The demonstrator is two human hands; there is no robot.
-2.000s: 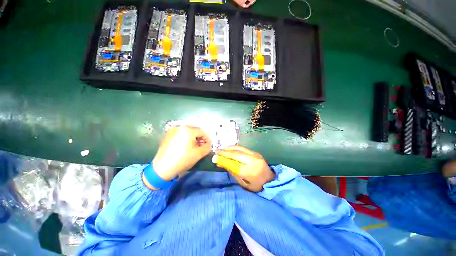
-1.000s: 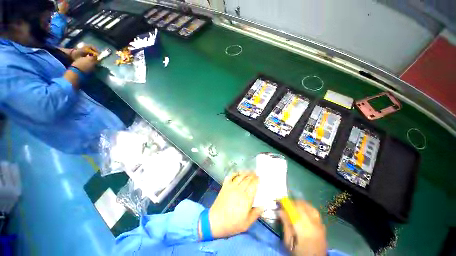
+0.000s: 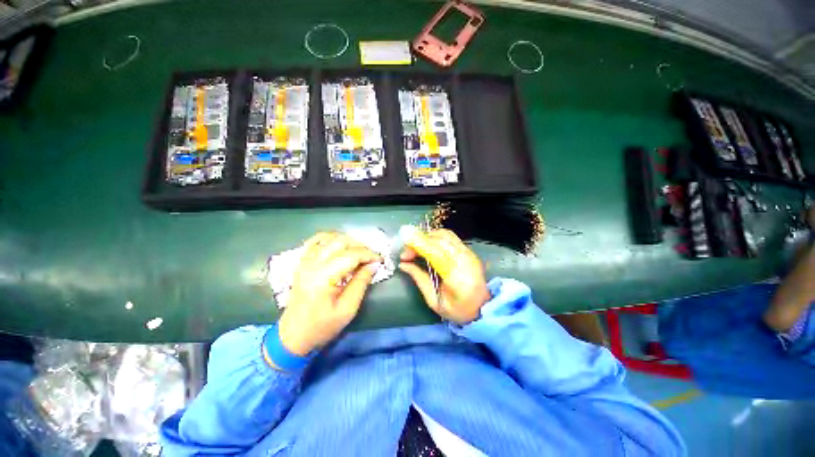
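A white, glared phone mid-frame (image 3: 284,271) lies on the green bench in front of me, partly under my left hand. My left hand (image 3: 326,284), with a blue wrist band, rests over it, fingertips bent onto its right part. My right hand (image 3: 447,272), with a yellow finger cover, is at the plate's right end, thumb and fingers near each other. Whether it holds a thin cable cannot be told. The black cable bundle (image 3: 490,223) lies just right of and beyond my right hand. The black foam tray (image 3: 340,198) behind holds several phone mid-frames (image 3: 279,134); its right slot is empty.
A pink frame (image 3: 425,48) and a yellowish rectangle (image 3: 385,54) lie behind the tray. Another loaded tray (image 3: 746,143) and black strips (image 3: 642,196) are at the right. Clear plastic bags (image 3: 147,393) are lower left. Another person's arm (image 3: 793,290) shows at the right edge.
The view has swung back from the left, where a neighbouring worker showed, to straight over the bench. The plate now lies more sideways under my hands, and my right hand is at its right end.
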